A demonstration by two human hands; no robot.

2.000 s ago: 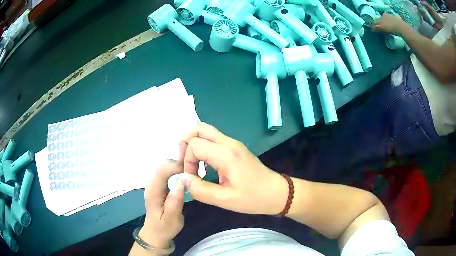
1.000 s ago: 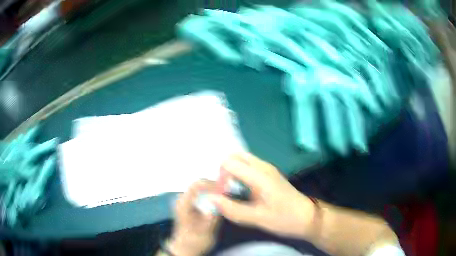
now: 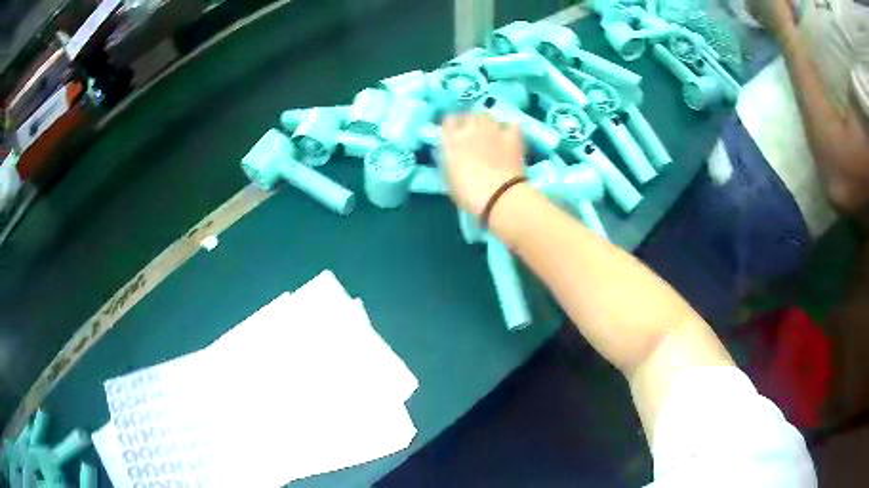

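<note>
My right hand (image 3: 484,160) reaches over the heap of turquoise handheld fans (image 3: 567,129). Its fingers are slightly blurred against the fans, and whether they grip one cannot be told. A fan with its handle (image 3: 508,286) towards me lies just below the hand, its head partly hidden by the hand and wrist. A fan head with a grille (image 3: 390,176) lies left of the hand. Label sheets (image 3: 152,419) with rows of grey ring prints lie at lower left, with bright white sheets (image 3: 314,381) beside them. My left hand is not in view.
A smaller turquoise pile (image 3: 43,462) is at the lower left edge. A pale strip (image 3: 143,276) runs along the dark green table, with a small white scrap (image 3: 210,242) on it. Another person's arm (image 3: 810,105) is at upper right, above a red stool (image 3: 800,367).
My right hand has left my left hand and moved up to the fan heap. My left hand has gone out of view. The sheets now appear lower in the picture.
</note>
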